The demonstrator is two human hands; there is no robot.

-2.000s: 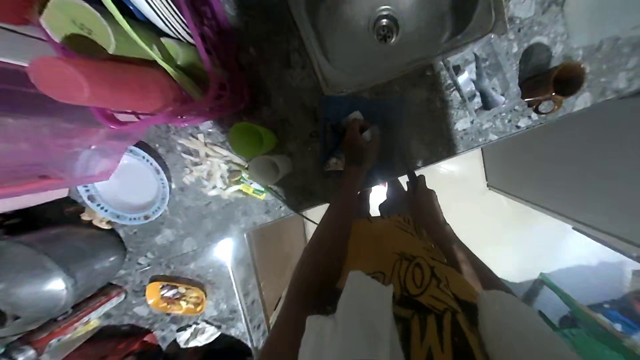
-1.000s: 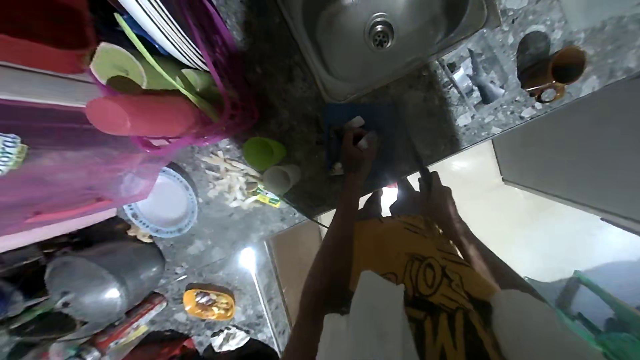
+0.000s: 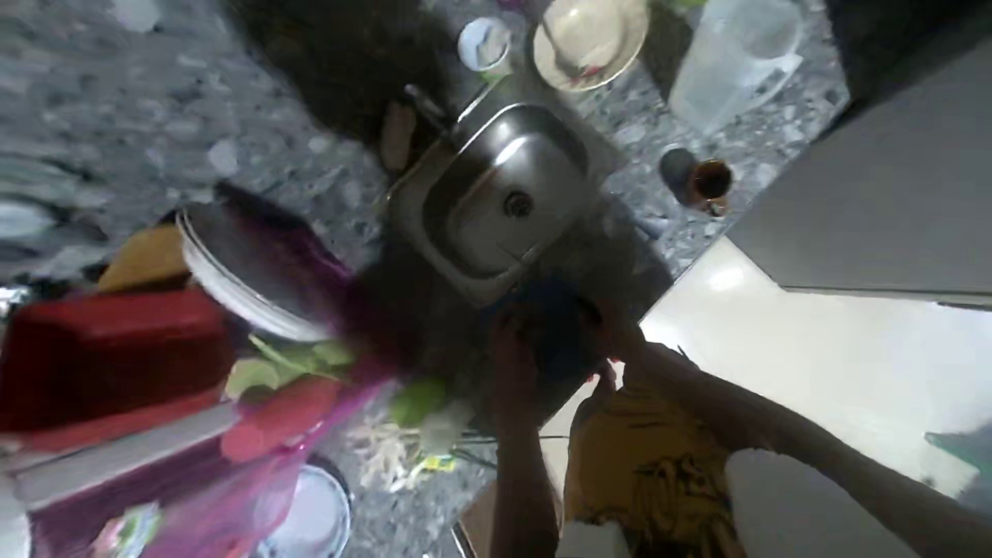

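Note:
A flat blue thing, perhaps a chopping board (image 3: 554,322), lies in shadow on the counter just below the steel sink (image 3: 504,201). My left hand (image 3: 515,341) rests at its left side, fingers bent toward the sink; whether anything is in them is too dark and blurred to tell. At its right side is my right hand (image 3: 616,329), near the counter's front edge. A small dark shape shows by its fingers, and its grip cannot be made out.
Left of my hands stand a green cup (image 3: 418,401), whitish peelings or scraps (image 3: 384,453) and a pink basket (image 3: 349,411) with plates and cups. A brown mug (image 3: 711,180), a clear pitcher (image 3: 732,66) and a bowl (image 3: 593,39) stand beyond the sink, right.
My right hand, at the counter's front edge a second ago with a dark, thin thing, is now over the blue thing's right side. The view has turned and shifted strongly.

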